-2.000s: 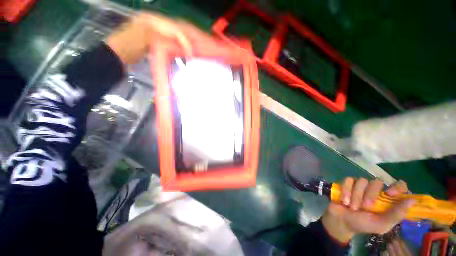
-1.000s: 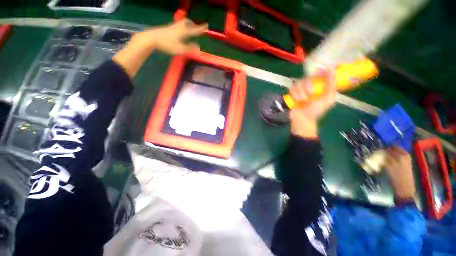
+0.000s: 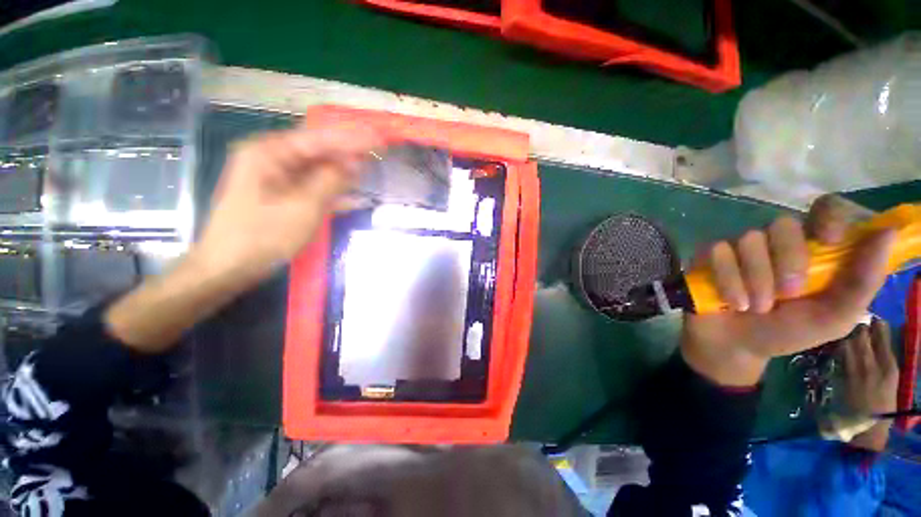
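A red frame [image 3: 305, 353] lies on the bench around a black tablet housing [image 3: 328, 379] with a large silvery plate [image 3: 404, 313]. My left hand [image 3: 278, 197] is at the frame's upper left and holds a dark flat piece [image 3: 404, 177], likely a board, by its left end over the top of the housing. My right hand [image 3: 783, 283] is closed around the yellow electric screwdriver [image 3: 742, 280]. Its dark tip is over the right part of the round screw dish [image 3: 623, 261], right of the frame. Whether it touches the screws cannot be told.
A clear blister tray [image 3: 192, 167] is at the left. A pale rail [image 3: 596, 149] runs behind the frame; red frames [image 3: 576, 42] lie beyond it. A wrapped white cylinder [image 3: 828, 131] is at upper right. Another person's hand [image 3: 866, 379] is at lower right near small parts [image 3: 811, 379].
The view has shifted and come closer. My left hand, empty a second ago, now holds the dark piece over the housing. The screwdriver tip remains by the screw dish.
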